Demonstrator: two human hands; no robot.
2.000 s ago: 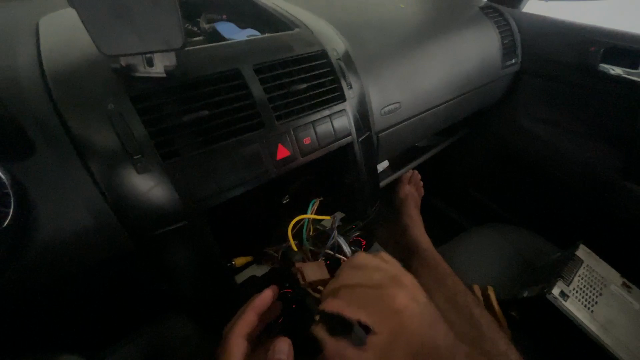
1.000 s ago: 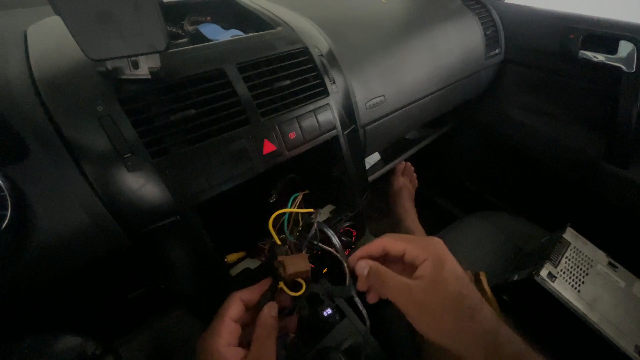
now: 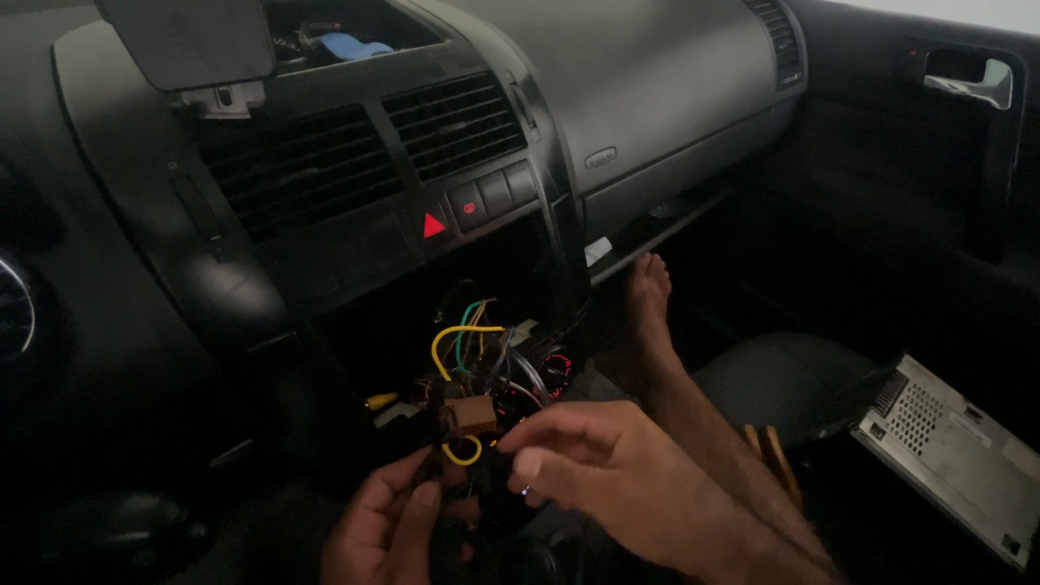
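Observation:
My left hand (image 3: 394,520) is at the lower middle, its thumb and fingers closed on a dark part of the wiring harness just below a brown plug connector (image 3: 473,414). A yellow wire (image 3: 439,345) arches above the connector, and a yellow loop hangs under it. Green, grey and thin brown wires (image 3: 463,341) bunch behind it, in front of the dark opening in the dashboard. To the right of the connector is my right hand (image 3: 569,463), thumb and forefinger apart, with nothing plainly seen between them. A yellow-tipped cable plug (image 3: 380,400) lies left of the bundle.
Red-lit control dials (image 3: 556,367) sit behind the wires. Above are air vents (image 3: 455,126) and a hazard light switch (image 3: 433,226). A perforated metal-cased unit (image 3: 951,455) rests at the right, near pliers-like orange handles (image 3: 772,459). A bare foot (image 3: 650,284) is under the glovebox.
Two seconds ago my right hand covered the area near the brown connector; it has since moved off to the right, its fingers parted. My left hand has come up to the harness below the connector.

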